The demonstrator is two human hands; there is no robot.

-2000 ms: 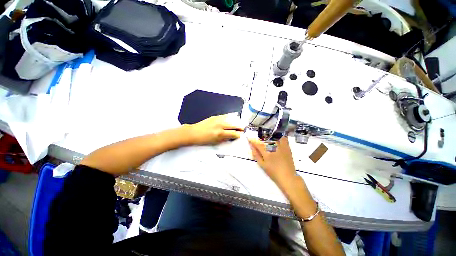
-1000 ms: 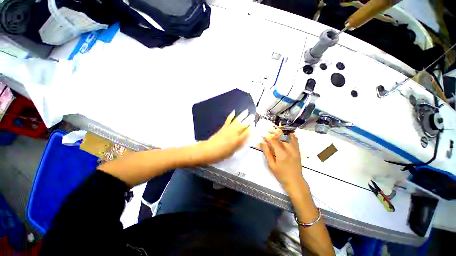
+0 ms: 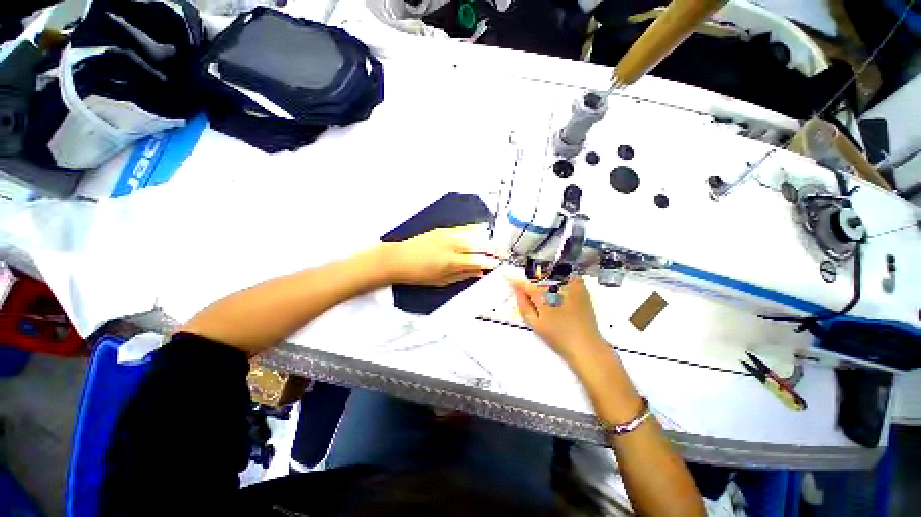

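A dark panel with clipped corners (image 3: 444, 214) lies on the table left of the needle area of the white sewing machine (image 3: 697, 227). My left hand (image 3: 441, 256) lies flat across the panel, fingertips close to the presser foot (image 3: 535, 269). White fabric (image 3: 454, 315) shows at the panel's lower right edge. My right hand (image 3: 557, 311) is at the right of the presser foot, its fingertips partly hidden under the machine head. Whether its fingers grip the cloth cannot be made out.
A stack of dark panels (image 3: 288, 66) and a black-and-white bundle (image 3: 116, 86) lie upper left. A brown tag (image 3: 647, 311) and thread snips (image 3: 775, 382) lie to the right. A blue crate (image 3: 96, 424) is below the table's left side.
Compared with one second ago, the panel has turned and my left hand lies flatter across it. White fabric now shows below the panel. The whole view has shifted too.
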